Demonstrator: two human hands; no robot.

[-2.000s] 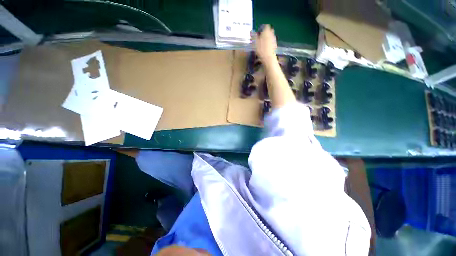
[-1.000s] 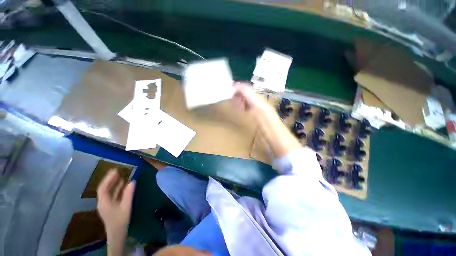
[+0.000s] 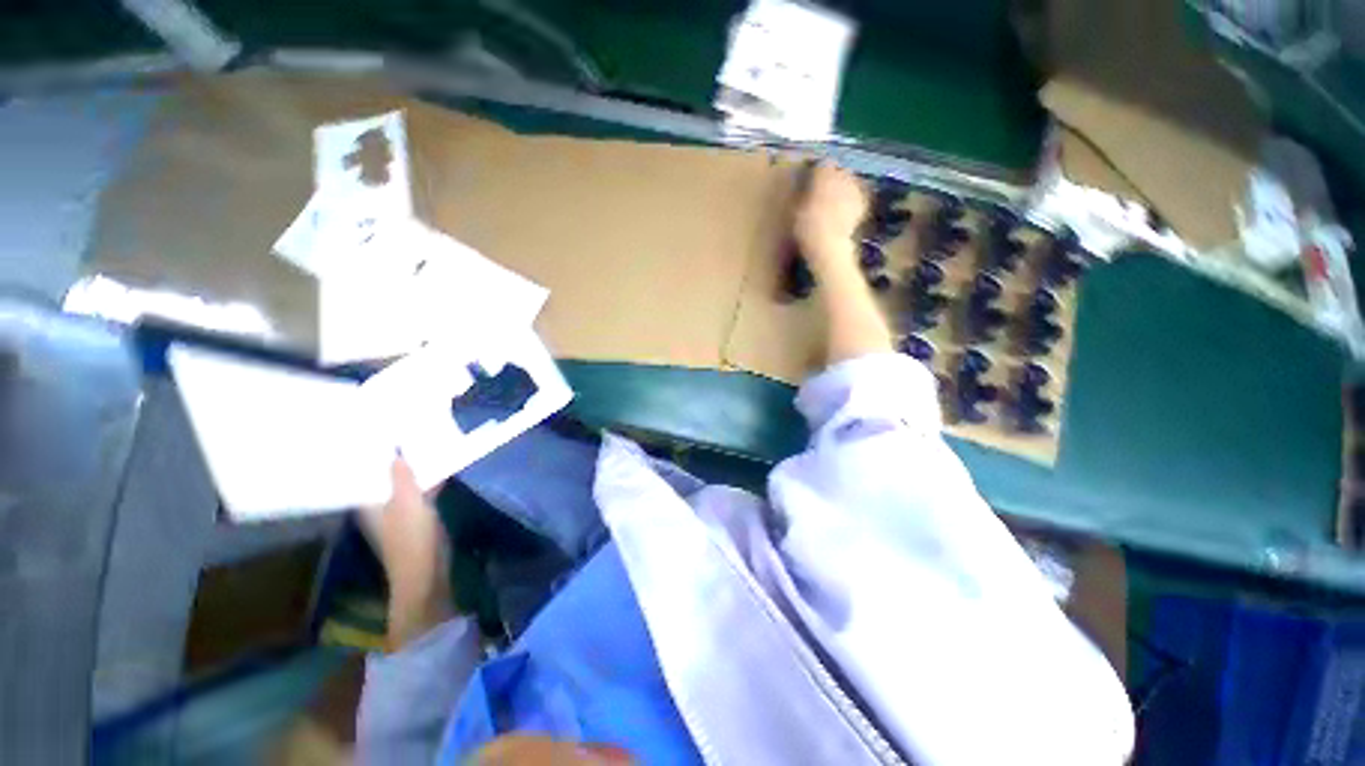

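Observation:
My left hand [image 3: 407, 542] holds an unfolded white blister card [image 3: 292, 442] by its lower edge, in front of the bench. The card's right half has a part-shaped cut-out; its left half is plain. My right hand [image 3: 832, 210] is over the left end of the parts layer board [image 3: 779, 337], at a black moulded part [image 3: 798, 274]. The fingers are blurred, so whether they grip the part is not clear. Rows of black parts [image 3: 981, 310] stand on the board to the right of my hand.
Loose white cards [image 3: 374, 292] overlap on the brown cardboard bench sheet [image 3: 629, 225]. Stacked labelled cards [image 3: 789, 68] sit at the bench's far edge. Folded cardboard [image 3: 1153, 127] lies at the far right. A blue bin [image 3: 1272, 673] is at the lower right.
The white card has passed from my right hand to my left and shows opened out with its cut-out visible. My right hand has moved to the black parts.

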